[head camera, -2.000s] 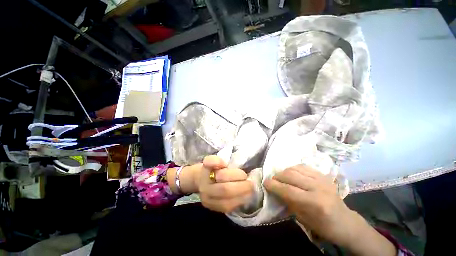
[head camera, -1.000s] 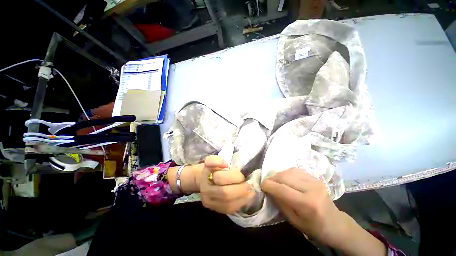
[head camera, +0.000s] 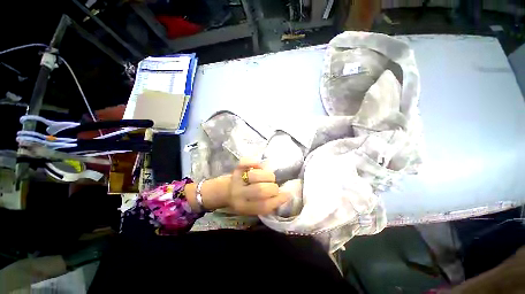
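A pale grey-beige blotchy garment (head camera: 339, 178) lies heaped on the white table, with its near part hanging over the front edge. A rounded loop with a small white label (head camera: 352, 69) is at its far end. My left hand (head camera: 253, 189), with a ring and a bracelet, is closed on the cloth near the table's front edge. My right hand is mostly out of the picture; only a blurred part of the arm or hand (head camera: 499, 277) shows at the bottom right corner, and what it does there is hidden.
A blue-edged folder with printed sheets (head camera: 167, 64) and a tan card (head camera: 160, 109) lies at the table's far left. A black slab (head camera: 166, 158) is nearer me. Black and white hangers (head camera: 86, 138) hang at the left. The white table (head camera: 460, 115) has a worn front edge.
My right hand has let go of the garment and moved away to the bottom right corner. My left hand stays on the cloth. The view has shifted slightly.
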